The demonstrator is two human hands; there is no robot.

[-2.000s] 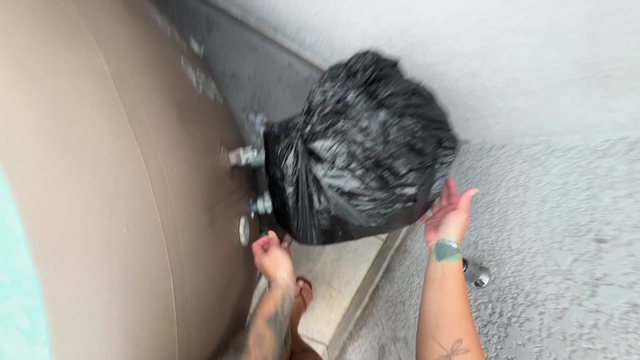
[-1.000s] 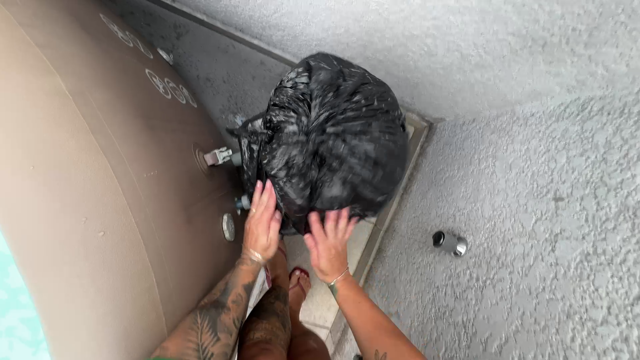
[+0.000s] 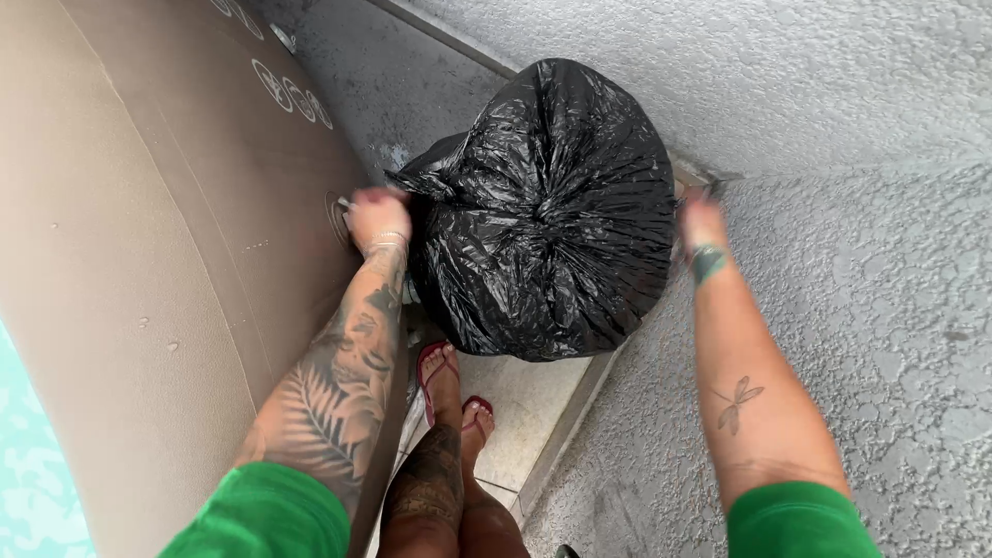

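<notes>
A full, rounded black plastic bag (image 3: 550, 217), its film gathered into folds at the middle of its top, fills the centre of the head view. My left hand (image 3: 380, 215) is at the bag's left edge, beside a loose flap of film and close to the side of the inflatable pool; it is blurred and its grip is unclear. My right hand (image 3: 701, 218) is at the bag's right edge, near the wall corner, with its fingers blurred and partly hidden. What lies under the bag is hidden.
A brown inflatable pool or hot tub wall (image 3: 170, 194) curves along the left, with water (image 3: 35, 465) at the lower left. Textured grey walls (image 3: 876, 294) meet at a corner on the right. My feet in red flip-flops stand on pale floor tiles (image 3: 527, 418) below the bag.
My hands were close together at the bag's near side one second ago; now they are spread apart at its left and right edges. The bag sits differently and its gathered folds face up.
</notes>
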